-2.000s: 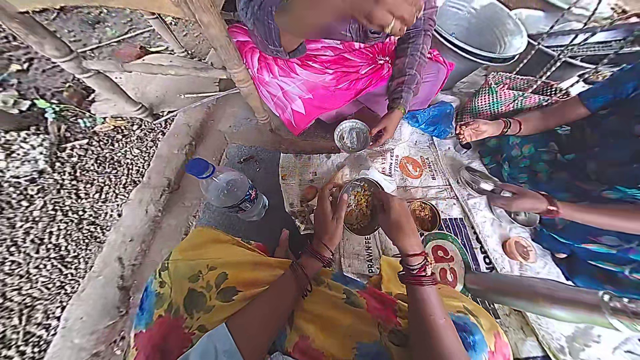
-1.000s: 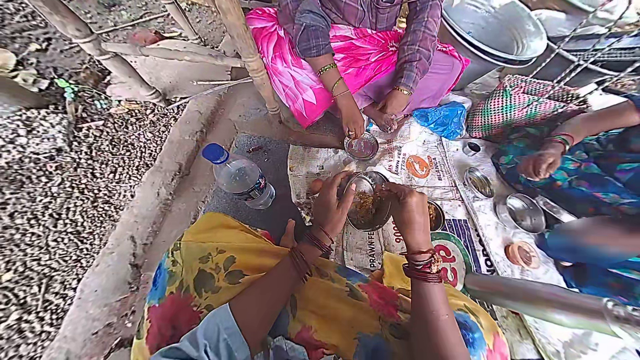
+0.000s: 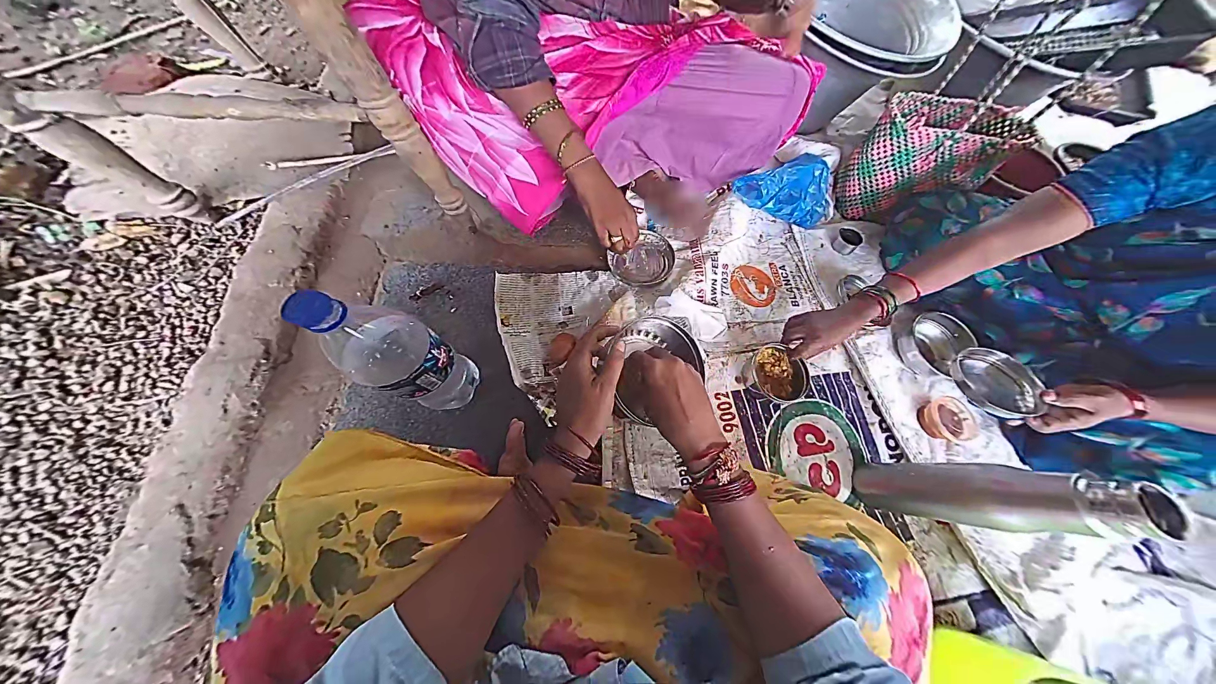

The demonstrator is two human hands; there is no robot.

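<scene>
A round steel bowl (image 3: 686, 340) is between my two hands, over the printed sack sheet. My left hand (image 3: 587, 380) holds its left rim, thumb and fingers at the edge. My right hand (image 3: 670, 394) reaches down into the bowl with bent fingers; whether it grips anything is hidden, and so is most of the bowl's inside. Just right of it, a small steel bowl of yellowish food (image 3: 779, 372) rests on the sheet, with a co-worker's hand (image 3: 825, 330) at its rim. Beyond, another person's hand (image 3: 613, 217) touches a steel bowl (image 3: 641, 258).
A plastic bottle with a blue cap (image 3: 385, 350) lies tilted at left. At right are a long steel cylinder (image 3: 969, 494), steel dishes (image 3: 936, 340) and a dish held in a person's hand (image 3: 997, 382). A woven basket (image 3: 926, 157), blue bag (image 3: 787, 188) and metal tubs (image 3: 888, 33) stand behind.
My right hand has gone from the bowl's right rim into the bowl. The co-worker at right has reached to the small food bowl and now holds a steel dish in the other hand.
</scene>
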